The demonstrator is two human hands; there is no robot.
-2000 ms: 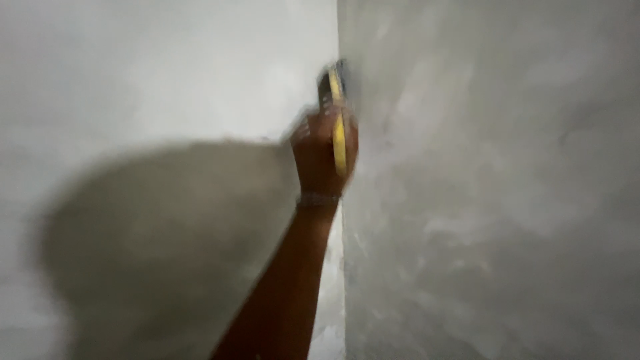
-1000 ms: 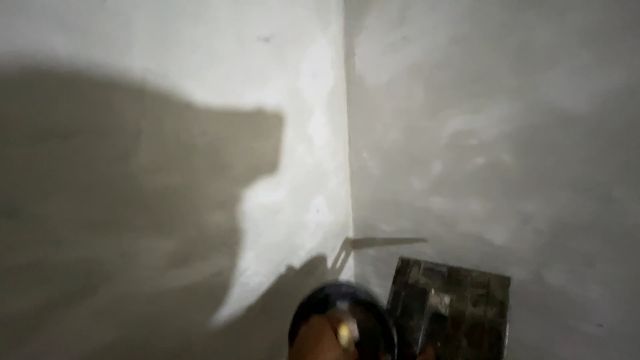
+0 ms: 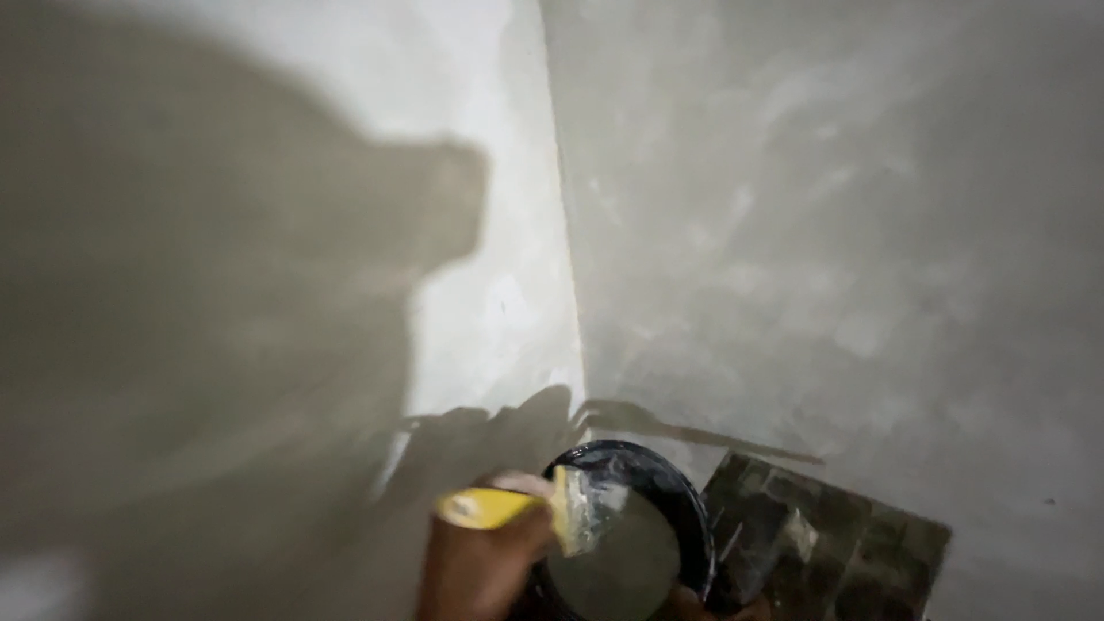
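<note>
My left hand (image 3: pixel 487 548) grips the yellow handle of a flat paintbrush (image 3: pixel 573 511), low in the view. The bristles are pale and wet-looking, over the mouth of a round black bucket (image 3: pixel 703 539) at its left side. Inside the bucket is a greyish liquid (image 3: pixel 617 565). Part of my right hand (image 3: pixel 720 606) shows at the bottom edge, with fingers at the bucket's lower right rim; the rest of it is out of view.
Two pale grey walls, a left wall (image 3: pixel 500 345) and a right wall (image 3: pixel 802 259), meet in a vertical corner. A dark, blotchy, square board-like thing (image 3: pixel 888 552) lies right of the bucket. Large shadows fall on the left wall.
The brush was up at the corner two seconds ago; it is now low, at the bucket. The bucket and the dark square thing have come into view.
</note>
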